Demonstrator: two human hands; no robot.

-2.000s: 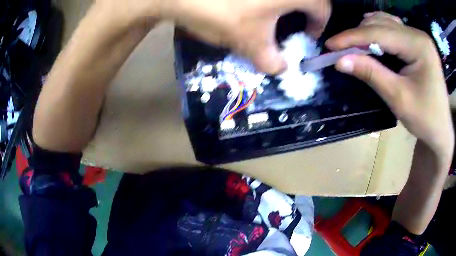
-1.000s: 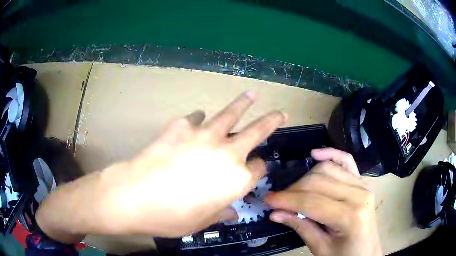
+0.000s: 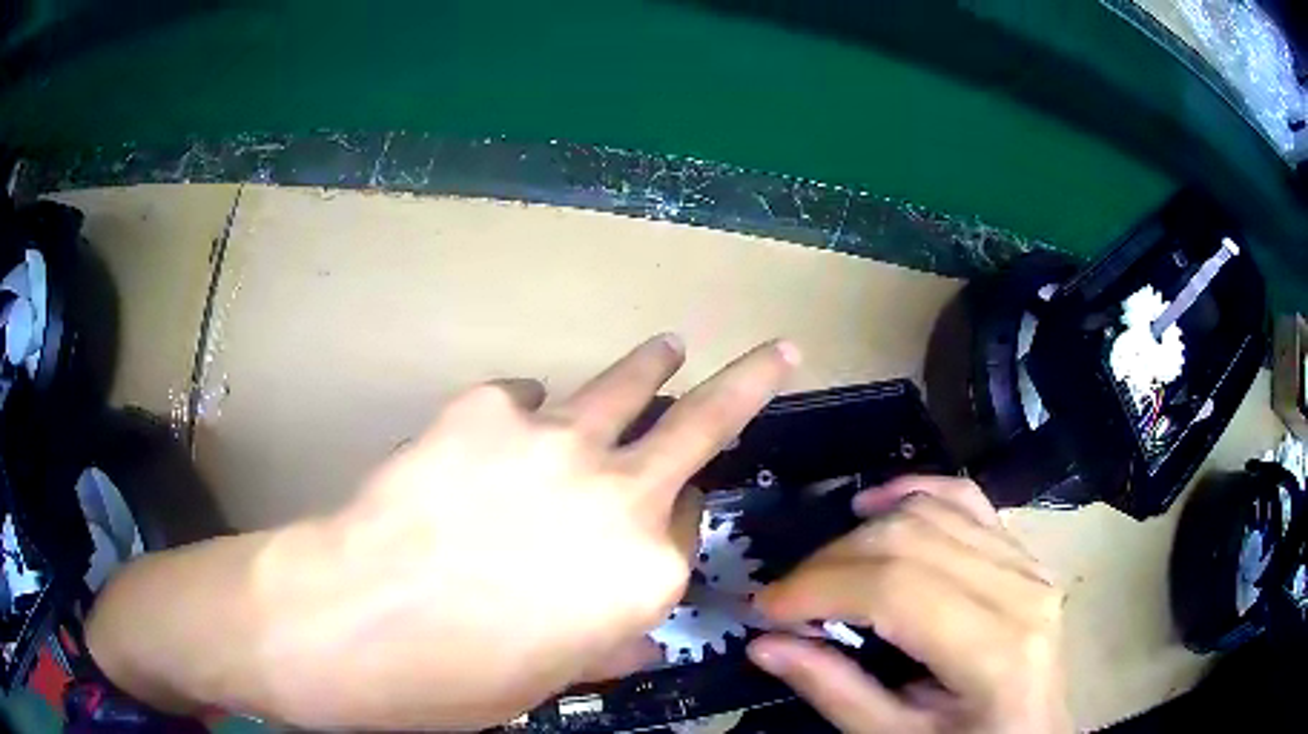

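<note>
The black base housing [image 3: 846, 429] lies open at the lower middle, largely covered by my hands. The white spur gear [image 3: 726, 562] shows inside it between my hands. My left hand [image 3: 474, 559] is over the gear's left side, with two fingers stretched forward; its thumb side is at the gear, and its grip is hidden. My right hand [image 3: 932, 609] pinches the flat ribbon cable [image 3: 782, 620] beside the gear between thumb and finger. The cable's white connector [image 3: 844, 632] sticks out between those fingers. A white socket [image 3: 581, 706] sits along the housing's near edge.
Another unit stands at the right, with a housing [image 3: 1195, 430], gear [image 3: 1148, 339] and upright ribbon cable [image 3: 1199, 281]. A round fan head [image 3: 1193, 559] is at the far right. More fan units [image 3: 86, 323] line the left. A green conveyor [image 3: 574, 86] runs behind the cardboard-covered bench [image 3: 430, 287].
The view has swung up from my lap towards the conveyor. In the last second both hands have shifted slightly, and more of the cable and its connector shows at my right fingers.
</note>
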